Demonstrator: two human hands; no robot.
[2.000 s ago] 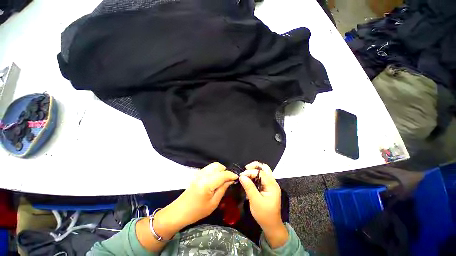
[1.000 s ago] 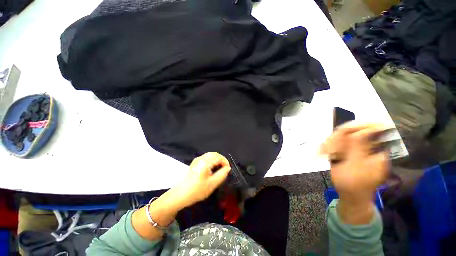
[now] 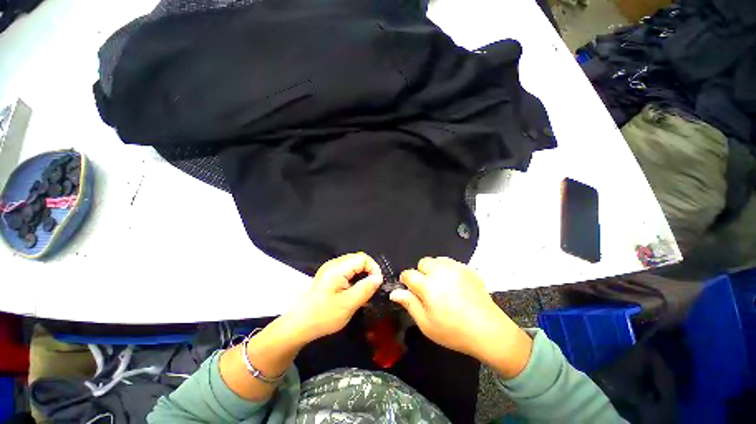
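Note:
A black garment (image 3: 348,182) lies over the white table, its near edge at my lap. A dark button (image 3: 463,230) sits near its right edge. My left hand (image 3: 341,291) pinches the garment edge with thumb and forefinger. My right hand (image 3: 443,302) is closed at the same edge, its fingertips close to the left ones around a small dark spot. Thin lines of thread show just above the fingertips. No needle can be made out, and what the right fingertips hold is hidden.
A blue bowl (image 3: 73,225) of dark buttons with a pink strip stands at the left, beside a pale box (image 3: 13,141). A black phone (image 3: 580,219) lies at the right. Blue crates (image 3: 590,331) and cloth piles (image 3: 676,161) are beyond the table's right side.
My right hand has come back from beside the phone, where it was raised and blurred, to the garment edge near my left hand. My left hand has stayed at the edge.

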